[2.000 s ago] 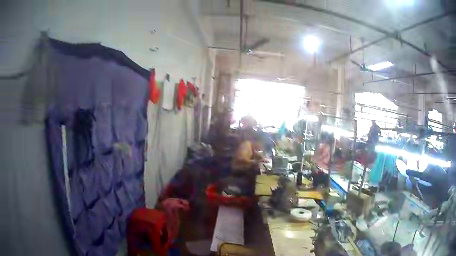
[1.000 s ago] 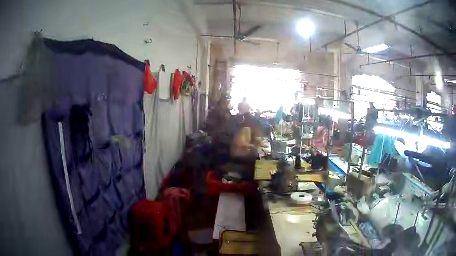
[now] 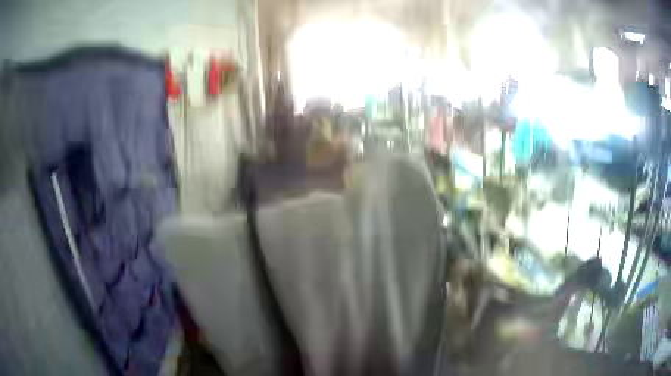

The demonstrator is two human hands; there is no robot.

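Note:
A part-sewn garment is raised in front of me in the middle of the head view. Its panels are pale grey-white, with a dark band running down between two of them. Its lower end runs out of the bottom of the picture. The picture is badly blurred by motion. I cannot make out my left hand or my right hand anywhere, so what holds the cloth up does not show.
A purple-blue quilted-looking cloth hangs on the left wall. Red items hang farther along it. A dark blurred shape stands at lower right, before cluttered worktables and thin poles. Bright windows and lamps glare behind.
The pale garment has come up into the middle and hides the aisle and near table. The view has shifted, so the wall cloth sits farther left, and the picture has blurred.

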